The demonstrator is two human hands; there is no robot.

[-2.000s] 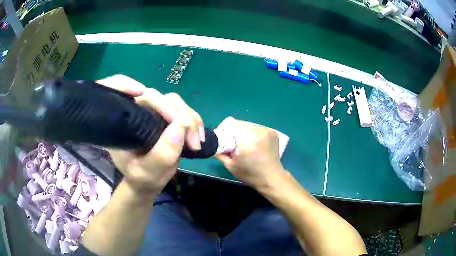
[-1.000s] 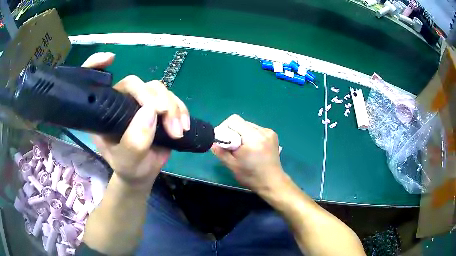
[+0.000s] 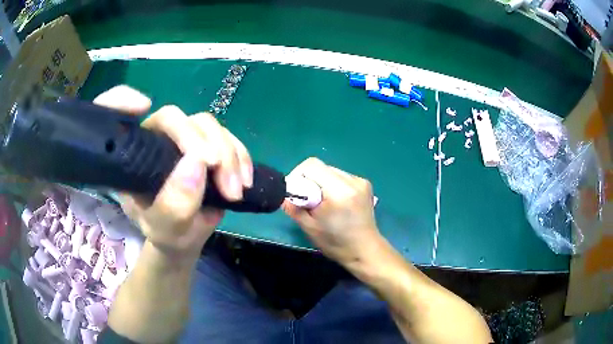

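Observation:
My left hand (image 3: 191,168) is closed around a thick black electric screwdriver (image 3: 101,144), which lies nearly level and points right. Its thin metal bit reaches a pale pink fan body (image 3: 308,191). My right hand (image 3: 339,211) is closed around this fan body near the front edge of the green mat (image 3: 349,134). Most of the fan body is hidden in my fingers, and only its near end and a small tip past my hand show. I cannot see a screw at the bit tip.
A strip of circuit boards (image 3: 228,89) and blue batteries (image 3: 386,90) lie at the back. Tiny pink pieces (image 3: 455,126), a pink handle cover (image 3: 485,139) and a clear plastic bag (image 3: 541,171) are at right. Cartons stand left (image 3: 50,60) and right (image 3: 591,201). Pink housings (image 3: 74,269) fill the lower-left bin.
The screwdriver has drawn back left from the fan body since the oldest frame, so its bit now shows. My right hand has stayed nearly in place, still holding the fan body.

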